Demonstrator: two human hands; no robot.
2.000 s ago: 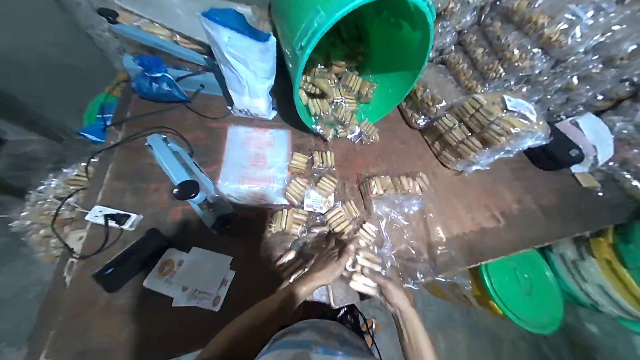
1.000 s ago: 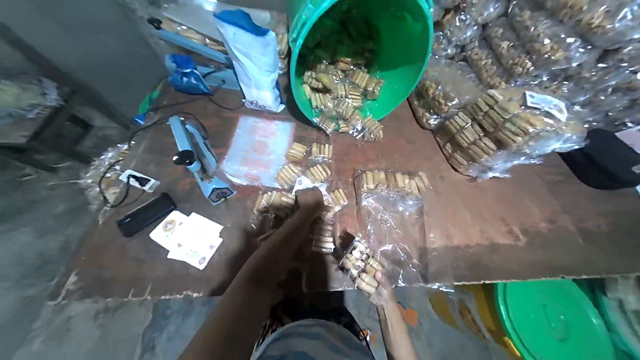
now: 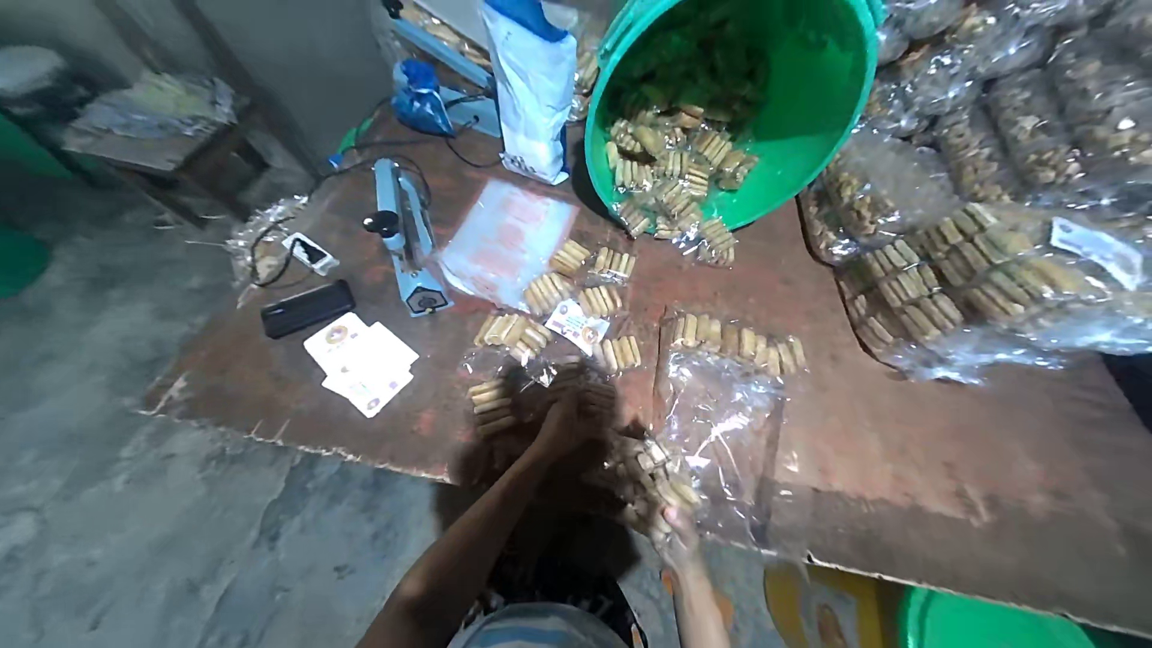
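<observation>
My left hand [image 3: 560, 418] reaches down in shadow at small clear packets of stick-shaped snacks; its fingers are too dark to read. Several packets [image 3: 508, 331] lie just beyond it, around a printed label card [image 3: 577, 326]. My right hand [image 3: 677, 533] is closed on a cluster of snack packets [image 3: 661, 475] at the table's front edge. Right of the hands lies a large clear plastic bag [image 3: 720, 432] with a row of packets [image 3: 738, 344] at its far end. A green bucket [image 3: 729, 211], tipped on its side, holds more packets [image 3: 675, 175].
An impulse sealer [image 3: 405, 238], flat plastic bags [image 3: 508, 243], a black case [image 3: 308, 310] and label cards [image 3: 362, 362] lie on the left. Behind stands a white and blue packet [image 3: 531, 94]. Filled bags [image 3: 954, 279] are piled right. A green lid [image 3: 990, 621] is below the table edge.
My hands were close together at the packets two seconds ago and are now apart. My right hand has moved toward the front edge with a cluster of packets.
</observation>
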